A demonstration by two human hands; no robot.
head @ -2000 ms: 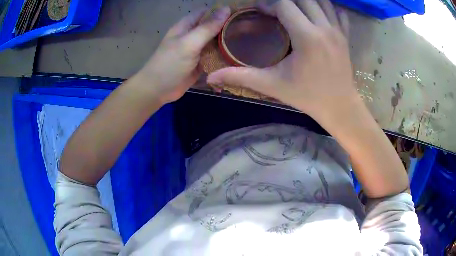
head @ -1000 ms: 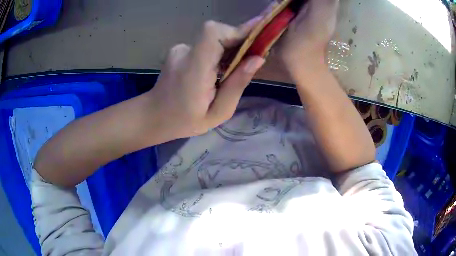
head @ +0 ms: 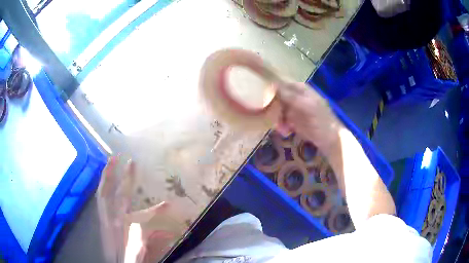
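Observation:
An assembled ring (head: 212,91), a tan disc with a red collar around its open centre, is held at its right side by my right hand (head: 308,110) above the bench. The ring and hand are blurred by motion. My left hand (head: 121,205) is low at the left over the bench, beside the blue tray; it is blurred, its fingers are apart and it holds nothing.
A blue tray (head: 90,164) with a white bottom and dark-red rings stands left. Tan rings lie on the bench (head: 154,97) at the top. Below its right edge a blue crate (head: 378,162) holds several tan rings. More crates and a person's dark clothing (head: 411,25) show right.
The view has swung to the right. My left hand has let go of the ring and moved away to the left. My right hand now holds the ring alone, out over the bench.

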